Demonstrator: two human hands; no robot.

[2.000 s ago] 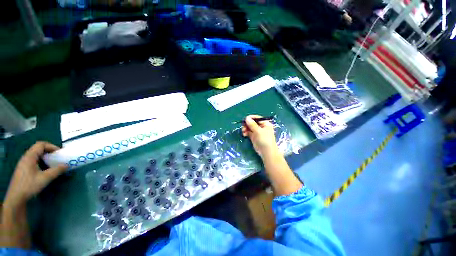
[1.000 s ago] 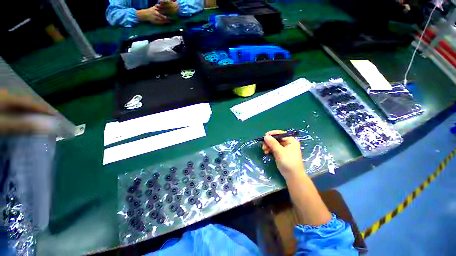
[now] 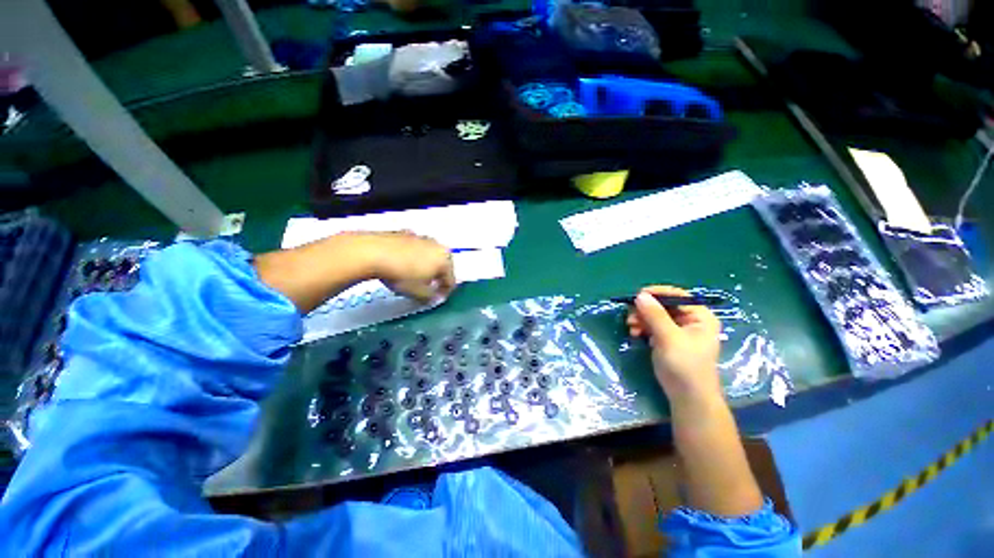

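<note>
Small round black components [image 3: 471, 376] lie in rows on clear plastic film [image 3: 589, 376] at the front of the green bench. My right hand [image 3: 681, 332] holds dark tweezers [image 3: 678, 300] over the bare right part of the film. My left hand [image 3: 420, 269] is over the white strips behind the components, fingers bent downward; whether it grips a strip cannot be told. Below and beside it a white strip with blue loops [image 3: 354, 311] lies partly hidden by my forearm. Another white strip [image 3: 480, 223] lies behind my hand.
Filled component packs lie at the right [image 3: 850, 283] and far left [image 3: 98, 273]. A black bin [image 3: 621, 142] with blue items stands behind, beside a black tray [image 3: 425, 174]. A yellow piece [image 3: 601, 183], a separate white strip [image 3: 659, 210] and a metal post [image 3: 120, 125] also show.
My left hand has moved from the far left, near a film pack, to the white strips. A filled pack now lies at far left. The strip with blue loops shows again. The view has shifted.
</note>
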